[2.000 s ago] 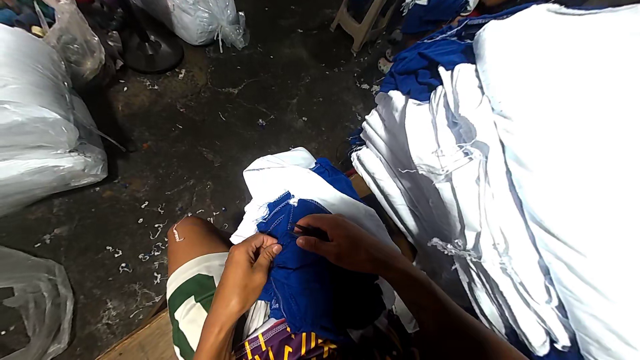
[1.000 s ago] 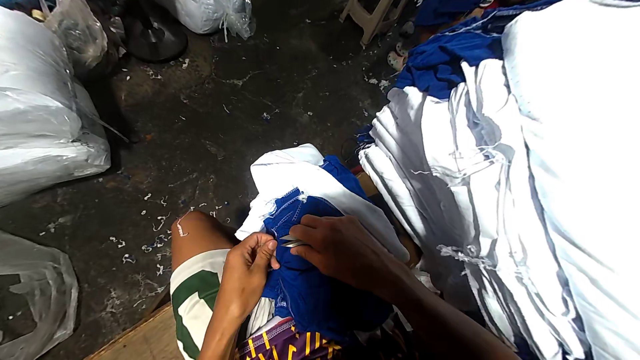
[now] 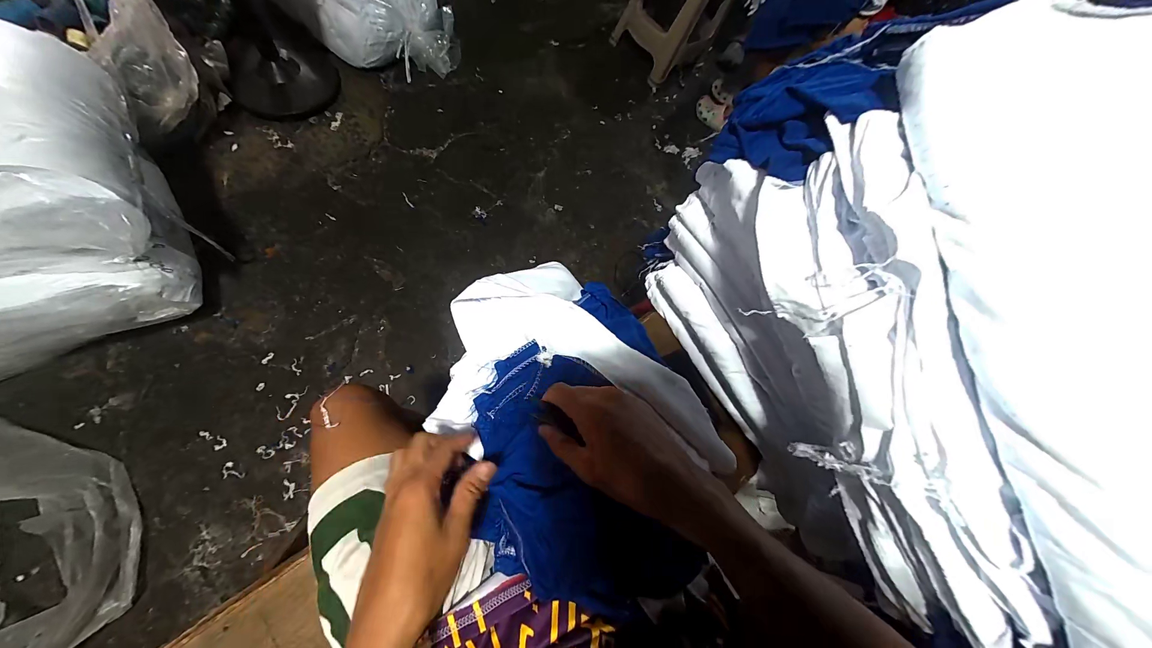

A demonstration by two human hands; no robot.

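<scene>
A blue and white garment lies across my lap, its blue fabric (image 3: 540, 450) with pale stitching and frayed threads facing up and its white fabric (image 3: 522, 315) beyond. My left hand (image 3: 441, 486) rests at the left edge of the blue fabric, thumb and fingers apart, with nothing seen between them. My right hand (image 3: 598, 436) is over the blue fabric, fingers curled around a small dark tool that is mostly hidden; its kind cannot be told. Purple and yellow patterned cloth (image 3: 522, 621) shows below the garment.
Stacked white fabric pieces (image 3: 792, 297) with loose threads and blue cloth (image 3: 801, 108) are at the right. Filled plastic sacks (image 3: 81, 207) stand at the left. A plastic stool (image 3: 661, 40) and a round black base (image 3: 286, 81) are at the back. Thread scraps litter the dark floor.
My left hand has let go of the blue fabric it was pinching and its fingers have spread. The metal tip seen at my right hand a second ago is no longer plain.
</scene>
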